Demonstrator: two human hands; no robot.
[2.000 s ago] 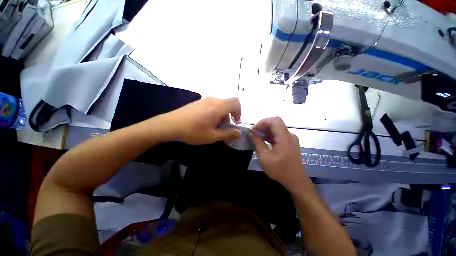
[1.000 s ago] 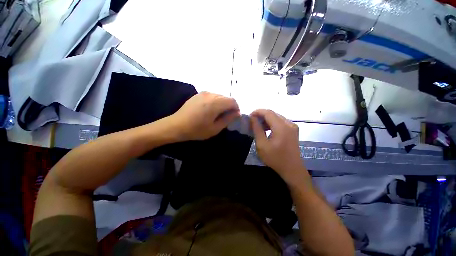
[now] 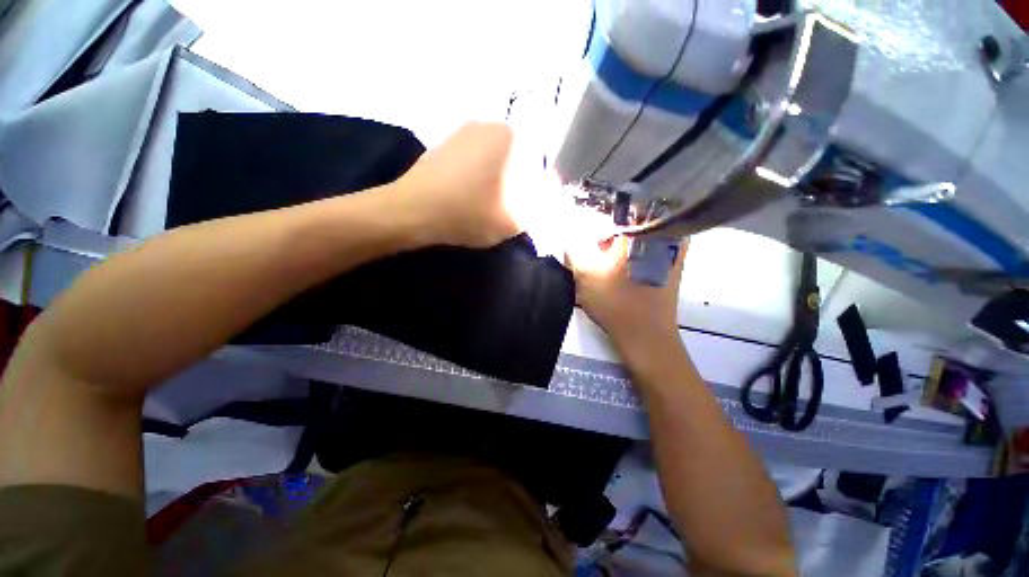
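Observation:
The black fabric panel (image 3: pixel 497 310) lies on the table's front part, under my left forearm. My left hand (image 3: pixel 468 186) is at the panel's upper corner, beside the needle area; its fingertips are lost in glare. My right hand (image 3: pixel 621 287) is under the head of the white and blue sewing machine (image 3: pixel 722 124), partly hidden by the small grey block (image 3: pixel 652 259). The presser foot and needle area (image 3: pixel 598 214) is brightly lit. I cannot make out the small pale piece or how the fingers grip.
Black shears (image 3: pixel 790 372) lie right of my right hand, with black offcuts (image 3: pixel 858 344) beyond them. Pale grey cut pieces (image 3: pixel 79 147) are piled at the left. A tape-measure scale (image 3: pixel 598 387) runs along the table's front edge. More pale cloth hangs below the edge.
Both hands have moved up and forward from the table's front to the needle area. The black panel has moved with them and lies flatter. The view has shifted closer to the machine.

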